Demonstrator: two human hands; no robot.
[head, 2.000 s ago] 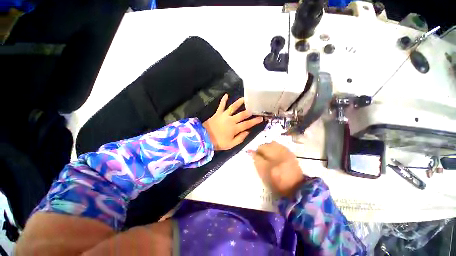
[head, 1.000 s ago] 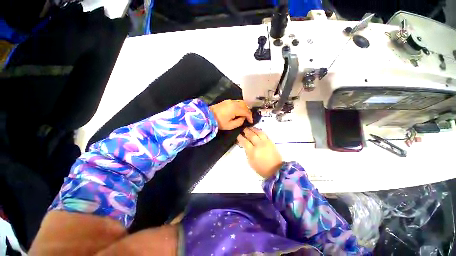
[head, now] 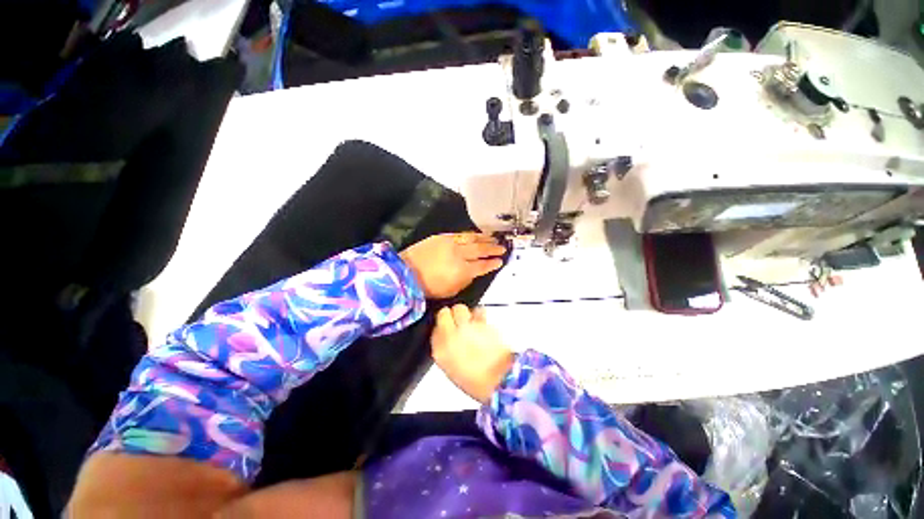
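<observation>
A large black panel lies slanted on the white table, left of the needle, its lower part running toward the lap. A camouflage strap crosses it near its right side. My left hand lies on the panel, fingertips close together beside the presser foot. My right hand is at the panel's near right edge, fingers curled onto it and fingertips partly hidden. The white sewing machine stands over the panel's right corner.
A smartphone with a red edge lies under the machine arm, with thread snips to its right. Dark pieces, some with camouflage bands, are heaped at left. Blue crates stand behind. Clear plastic bags are at lower right.
The right hand has moved from near the needle down and left to the panel's near edge. The left hand's spread fingers have drawn together. The view has shifted, showing more of the machine.
</observation>
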